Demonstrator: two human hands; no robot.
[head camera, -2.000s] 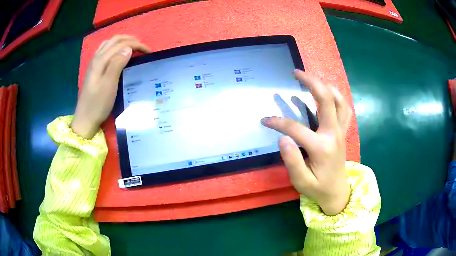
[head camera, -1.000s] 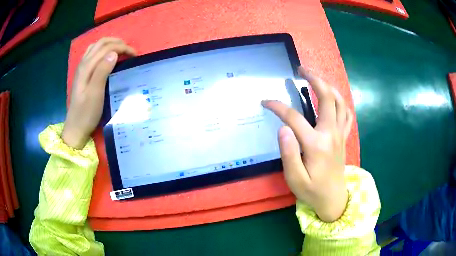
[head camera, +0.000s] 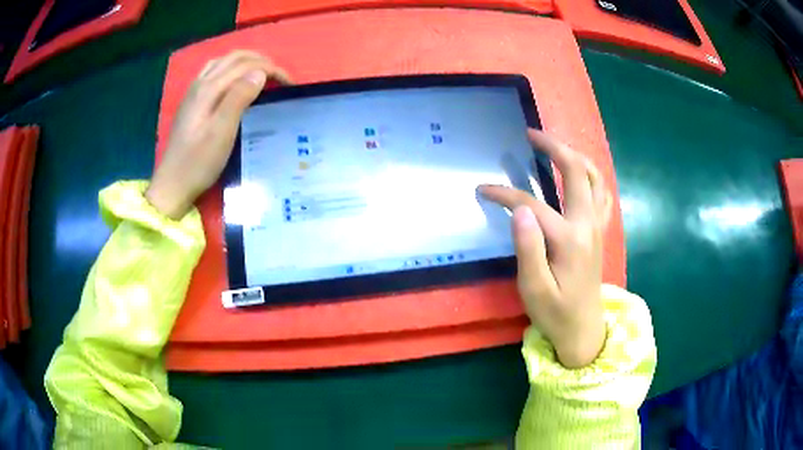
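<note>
A black-edged tablet (head camera: 374, 286) lies screen up on a stack of red foam trays (head camera: 396, 330). Its lit screen shows a white file window (head camera: 352, 233) with small coloured icons and a bright glare. A white barcode label (head camera: 244, 297) is at its lower left corner. My left hand (head camera: 207, 132) rests at the tablet's upper left corner, fingers curled over the edge. My right hand (head camera: 568, 255) is over the right side, index fingertip at the screen and another finger at the right edge. Neither hand grips the tablet.
Dark tablets on red foam lie at the upper left (head camera: 75, 22) and upper right (head camera: 656, 18). Red foam is stacked at the left edge (head camera: 16, 233). The tabletop (head camera: 713, 237) is glossy green. Blue sleeves of other people show at both lower sides.
The whole view has shifted slightly, with tablet and hands lower in tilt. A few rows in the file window now look highlighted. Both hands keep about the same places on the tablet.
</note>
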